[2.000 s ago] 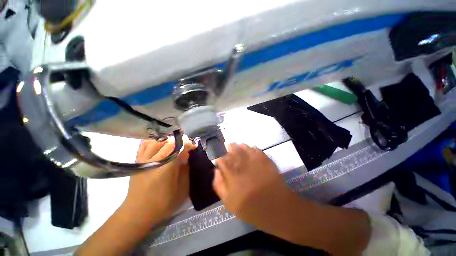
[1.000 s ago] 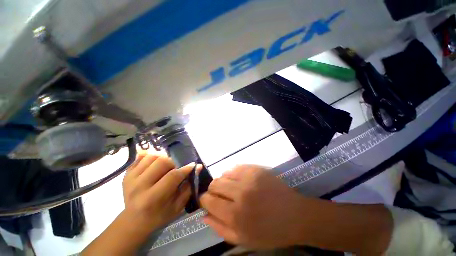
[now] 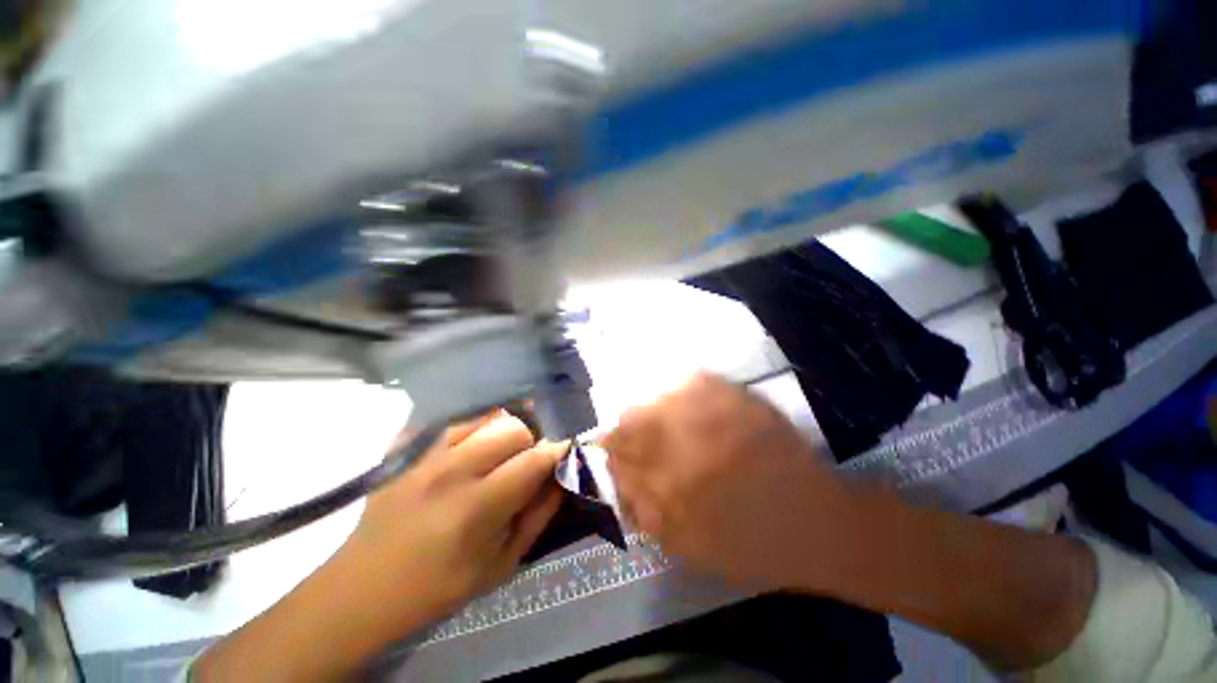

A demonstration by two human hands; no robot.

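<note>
A small black cut piece [image 3: 567,528] with a pale folded edge lies in front of the needle area of the white sewing machine [image 3: 641,107]. My left hand [image 3: 461,514] pinches it from the left. My right hand [image 3: 714,480] is at its right side with fingertips on the pale edge; the hand is blurred. The grey knob [image 3: 461,367] hangs above my left hand. The presser foot and needle are hidden or too blurred to tell.
Fanned black pieces [image 3: 854,347] lie right of the needle, with black scissors [image 3: 1054,334], a green item [image 3: 941,238] and a black square piece [image 3: 1134,267] beyond. Stacked black pieces [image 3: 174,480] lie left. Ruler tape [image 3: 934,447] runs along the front edge.
The view has shifted, so the machine head and knob appear further right and blurred. Both hands stay on the black piece; its pale edge now shows opened out between the fingers.
</note>
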